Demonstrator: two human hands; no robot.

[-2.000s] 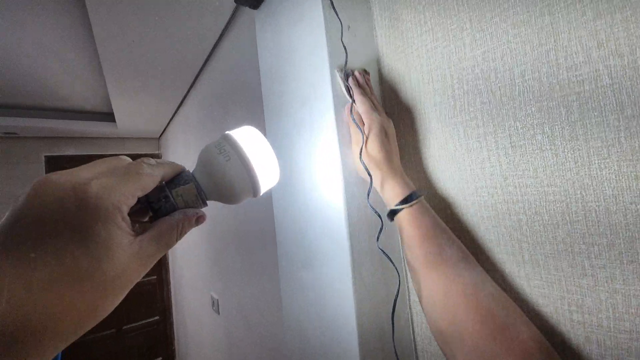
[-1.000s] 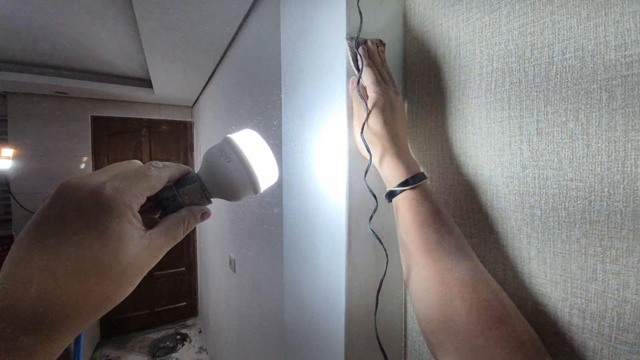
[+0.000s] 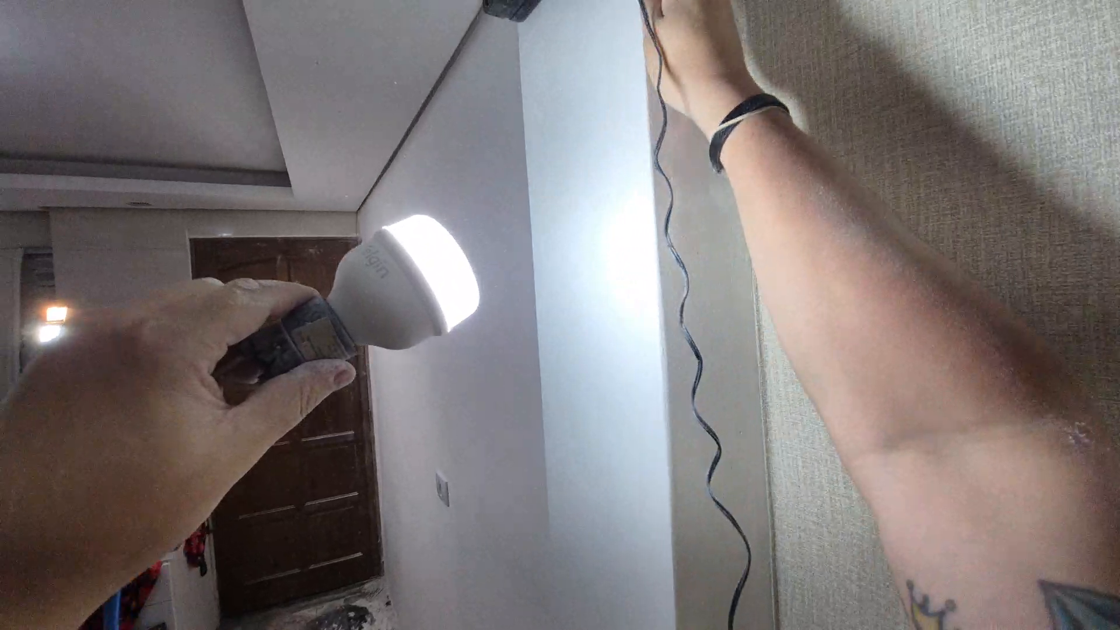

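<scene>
My left hand [image 3: 201, 376] holds a black bulb socket [image 3: 302, 337] between thumb and fingers. A lit LED bulb [image 3: 407, 284] with a white body sits in the socket, its glowing end toward the white wall corner [image 3: 586, 262]. My right hand [image 3: 696, 48] is raised against the narrow wall face at the top edge, its fingers cut off by the frame; whether it holds something there cannot be seen. A dark wavy cord [image 3: 697, 376] hangs down that narrow face, passing in front of the hand. A dark band [image 3: 744, 122] is around the right wrist.
Textured wallpaper [image 3: 875, 175] covers the wall at right. A brown panelled wooden door [image 3: 302, 499] stands behind at left. A small wall plate [image 3: 442, 488] is on the white wall. A dark object [image 3: 510, 9] shows at the top edge. Red items hang low at left.
My right hand has gone higher along the narrow wall face, and its fingers and the thing under them have left the view. My left hand still holds the lit bulb.
</scene>
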